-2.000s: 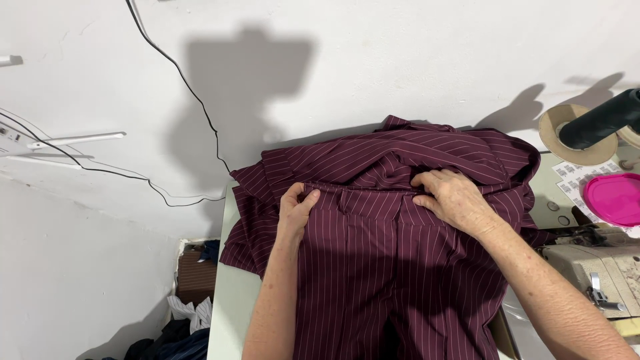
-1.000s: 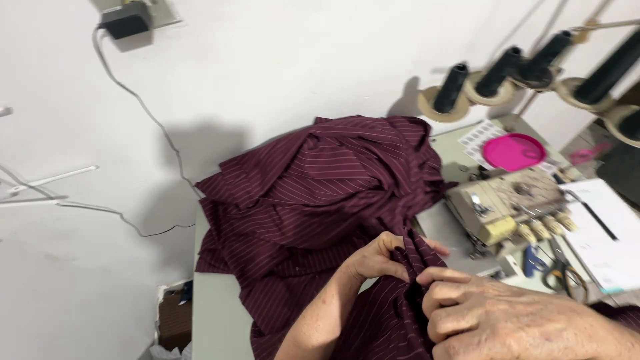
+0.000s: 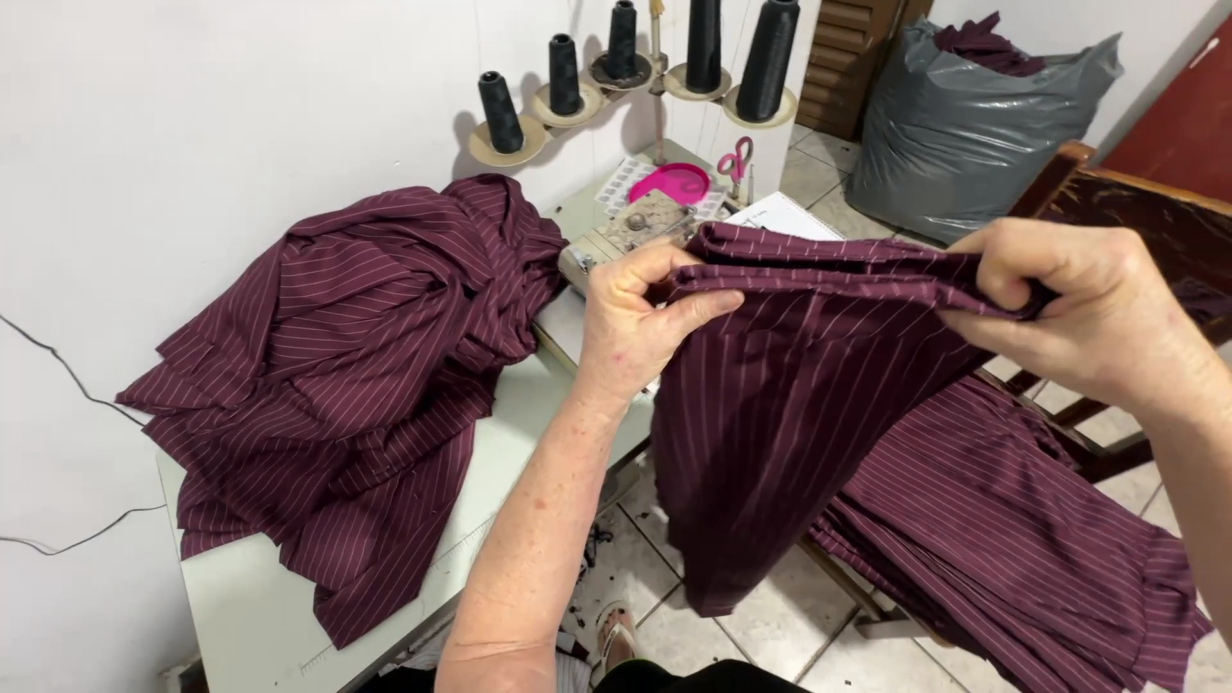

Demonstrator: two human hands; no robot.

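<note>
A burgundy pinstriped garment (image 3: pixel 770 385) hangs folded between my hands, its waistband edge on top. My left hand (image 3: pixel 645 313) pinches one end of that band between thumb and fingers. Around the other end closes my right hand (image 3: pixel 1068 298). Below and to the right, more burgundy striped garments (image 3: pixel 1020 520) lie draped over a wooden chair (image 3: pixel 1145 221). A heap of the same striped fabric (image 3: pixel 356 279) rests on the pale table (image 3: pixel 231 616) at the left. Behind my left hand, a sewing machine (image 3: pixel 626 231) is partly hidden.
Cones of black thread (image 3: pixel 500 111) stand on a rack behind the machine. Near them are a pink dish (image 3: pixel 671 183), pink-handled scissors (image 3: pixel 736 159) and white paper (image 3: pixel 789 217). A full grey plastic bag (image 3: pixel 962 125) stands on the tiled floor (image 3: pixel 780 626) by the wall.
The held garment lay on the table two seconds ago; now it hangs off the table's right side in both hands. The view has swung right, bringing the chair and bag into sight.
</note>
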